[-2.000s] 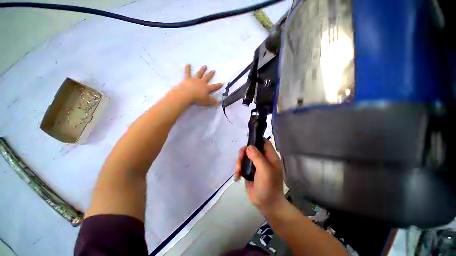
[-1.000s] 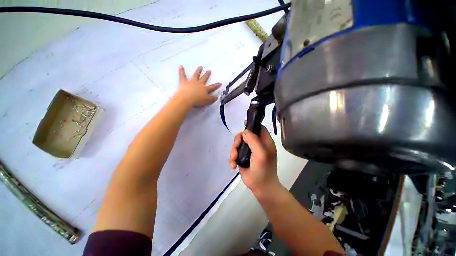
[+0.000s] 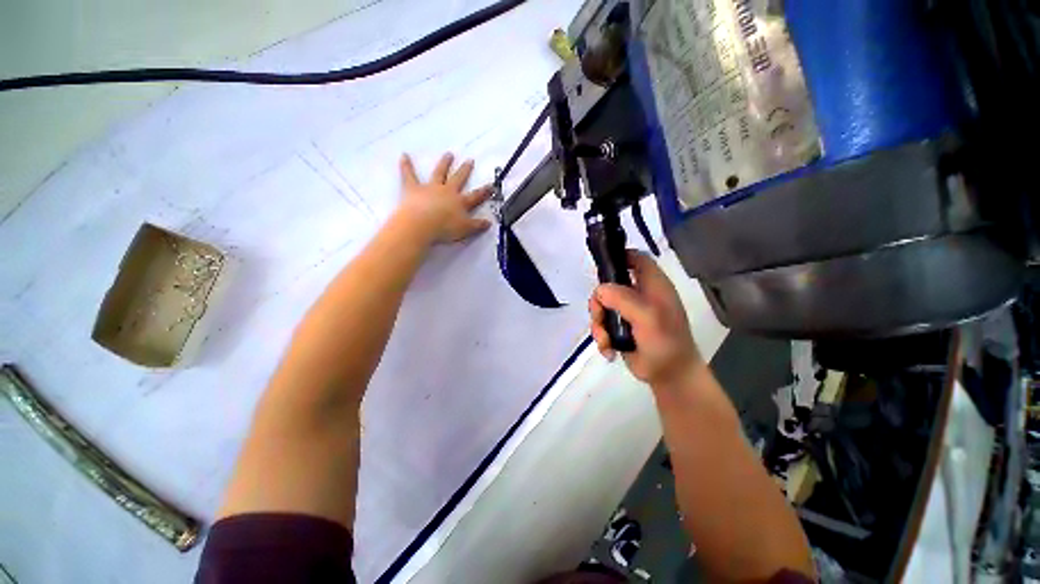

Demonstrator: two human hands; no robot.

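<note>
The cutting machine [image 3: 798,137], with a blue and grey motor, fills the upper right. My right hand [image 3: 644,319] is closed round its black handle [image 3: 611,274]. The thin upright knife and guard [image 3: 527,188] stand in the lay beside my left fingertips. A curved cut with a dark navy edge [image 3: 525,272] gapes open below the knife. My left hand [image 3: 443,209] lies flat with spread fingers on the white paper marker [image 3: 456,365], just left of the knife. The base plate is hidden.
An open cardboard box [image 3: 160,294] with thin metal pieces lies on the marker at left. A long bar weight [image 3: 97,462] lies below it; another [image 3: 560,46] shows near the machine. A black cable [image 3: 262,78] crosses above. Scraps litter the dark floor [image 3: 844,456] at right.
The knife has moved a little along the curve, and the cut has opened from a thin line to a wide dark-edged gap. My left hand stays flat beside the knife.
</note>
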